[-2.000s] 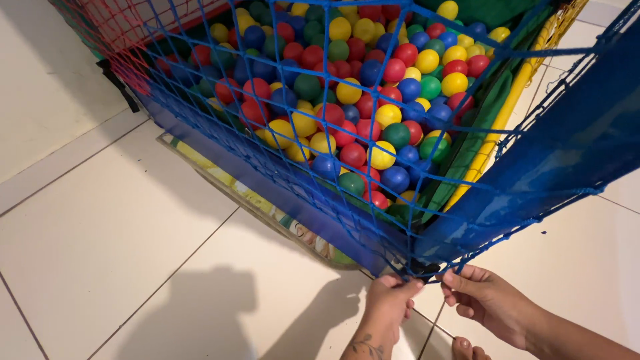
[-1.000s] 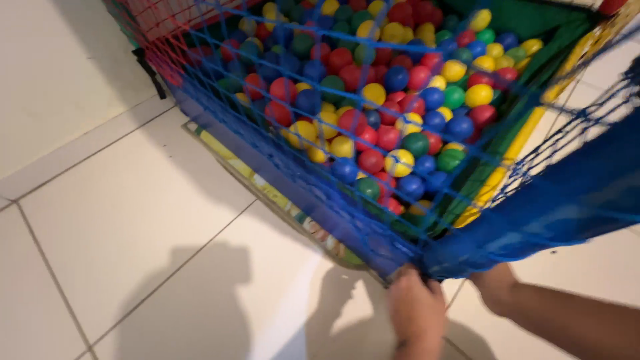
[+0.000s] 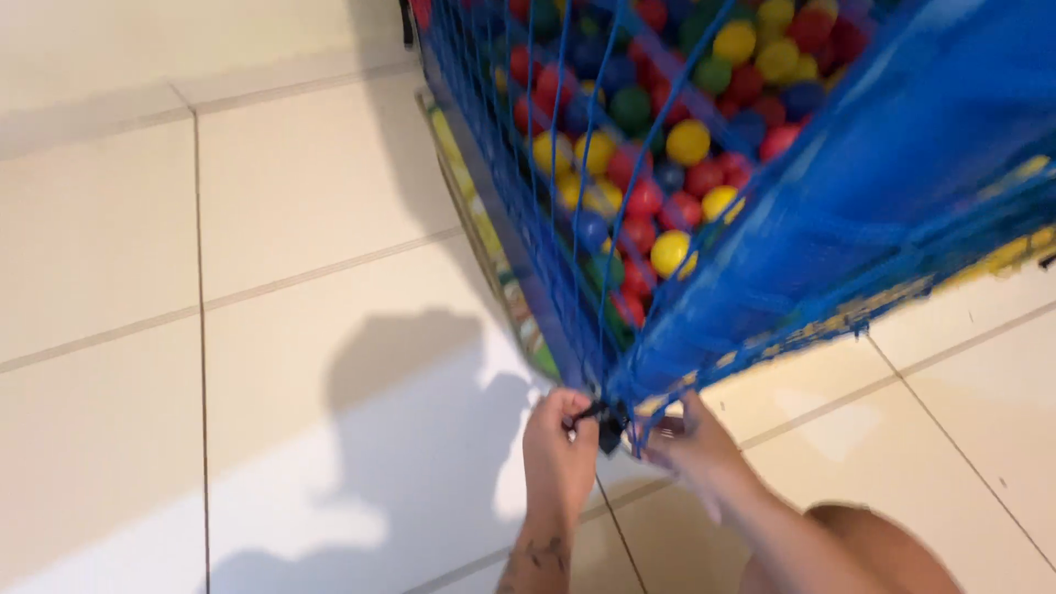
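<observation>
My left hand [image 3: 563, 437] pinches a thin black strap [image 3: 587, 412] between thumb and fingers at the bottom corner of a ball pit. Right of it, my right hand [image 3: 681, 437] is at the blue netting [image 3: 643, 421]; it is blurred, and its grip is hard to make out. A black piece [image 3: 610, 433], perhaps a fitting or strap end, lies between the hands. Above them rises a blue padded corner post [image 3: 767, 214], with blue netting beside it. Behind the net lie red, yellow, blue and green plastic balls [image 3: 689, 142].
A patterned mat edge [image 3: 474, 198] shows under the pit's left side. Pale floor tiles [image 3: 305, 181] surround the pit, and a wall [image 3: 165, 49] stands at the upper left. My bent knee [image 3: 858, 544] is at the lower right. Shadows fall across the tiles.
The view has turned and come closer to the corner. Between my hands a black piece now shows; a second ago they were close against the corner's base. My left hand now pinches a strap.
</observation>
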